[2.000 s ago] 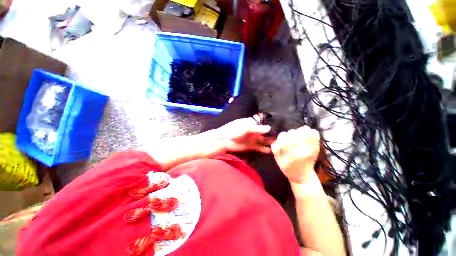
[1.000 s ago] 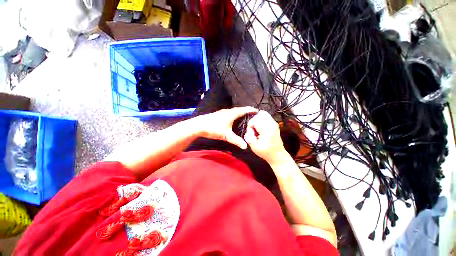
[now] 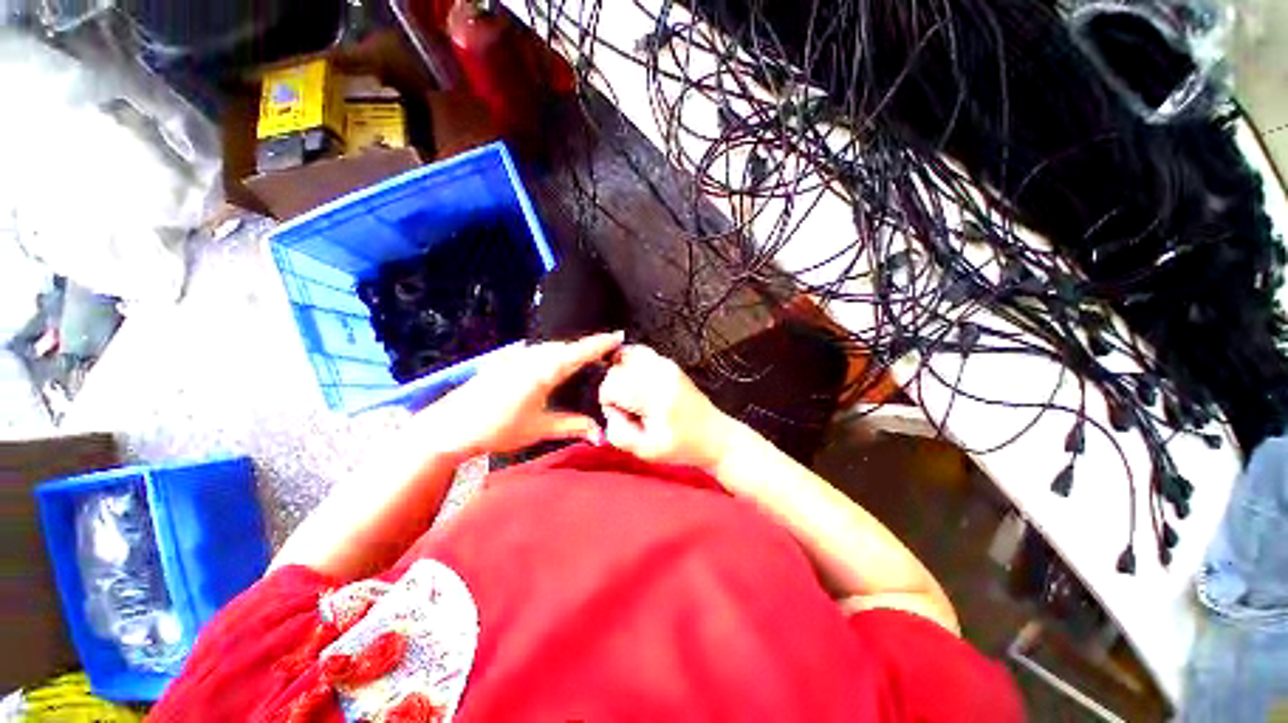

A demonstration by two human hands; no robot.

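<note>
My left hand is curved around a small dark loop of black cable, low in front of the red top. My right hand is closed at the loop's right side, fingertips against it. The fingers hide most of the loop. A thick black cable pile lies along the white table at the right, with loose leads and black connectors spread along its near side.
A large blue bin holding black coils stands beyond my left hand. A small blue bin with clear plastic is lower left. A cardboard box holds yellow-and-black packets. A red cylinder stands near it. Light blue denim lies far right.
The view has shifted and turned, so the bins and table sit differently. My hands have come together around the small loop and stay low before the red top, now further left in view.
</note>
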